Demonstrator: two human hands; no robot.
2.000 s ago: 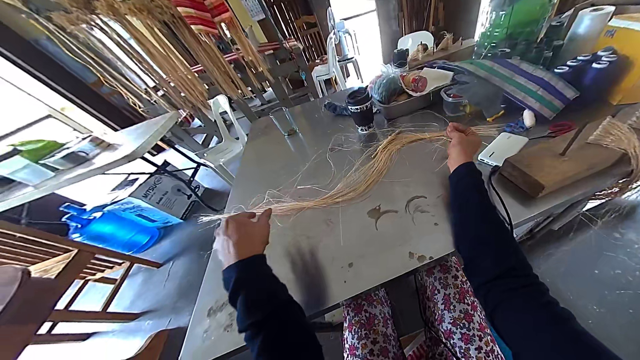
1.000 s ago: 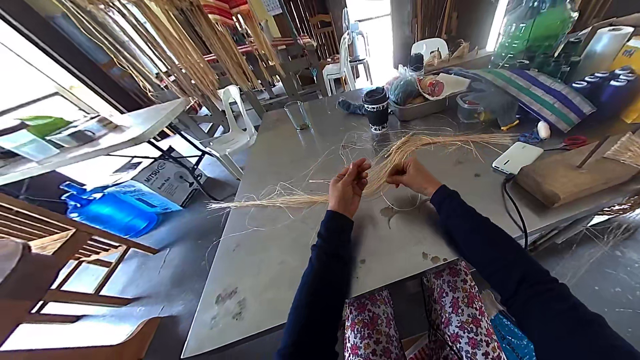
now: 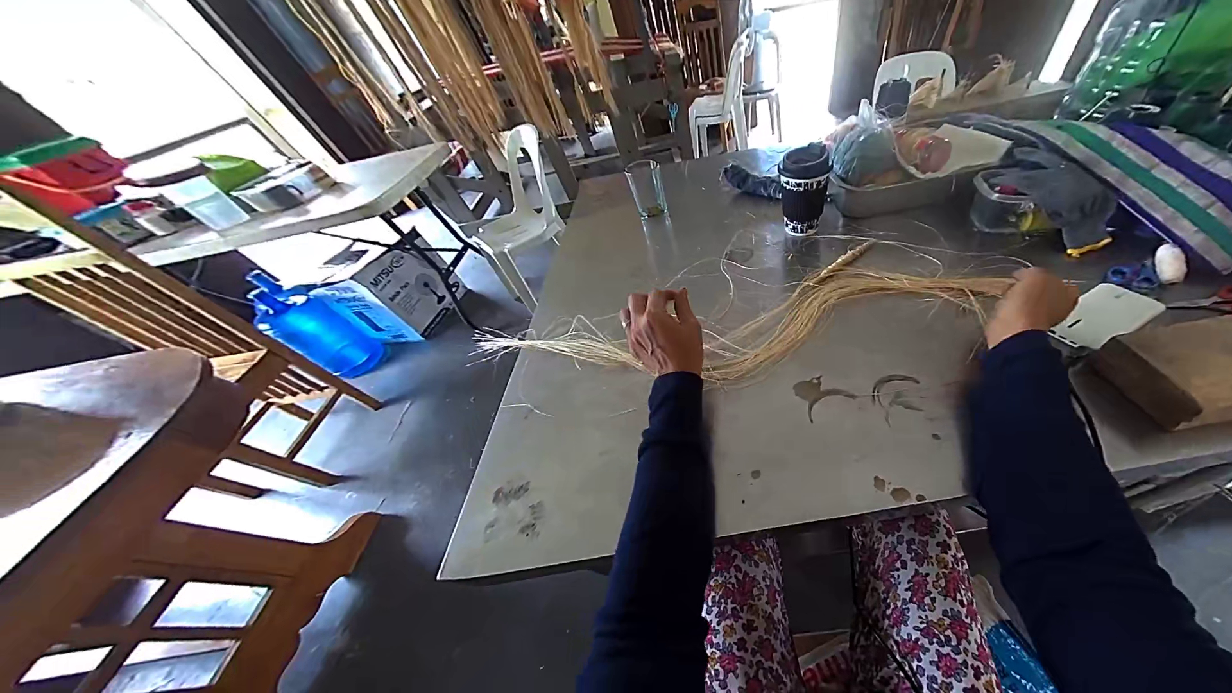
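Observation:
A long bundle of pale plant fibre [image 3: 799, 313] lies in a wavy line over the grey table [image 3: 616, 462], its frayed left end past the table's left edge. My left hand [image 3: 664, 332] is on the bundle's left part, thumb and fingertips raised and apart; whether strands are held under the palm cannot be told. My right hand [image 3: 1032, 303], slightly blurred, is closed on the bundle's right end. Loose thin strands curl on the table behind the bundle, and a thicker twisted piece [image 3: 847, 260] points away from it.
Beyond the bundle stand a drinking glass [image 3: 647, 189], a lidded cup [image 3: 804, 190] and a metal tray [image 3: 890, 197] with bags. To the right are a plastic tub [image 3: 1006, 202], blue-handled scissors [image 3: 1134, 277], a white device [image 3: 1107, 314] with a cable and a wooden block [image 3: 1145, 380].
My right hand has moved right, from the bundle's middle to its right end. My left hand has moved left, away from the right one. The bundle is more spread out between them.

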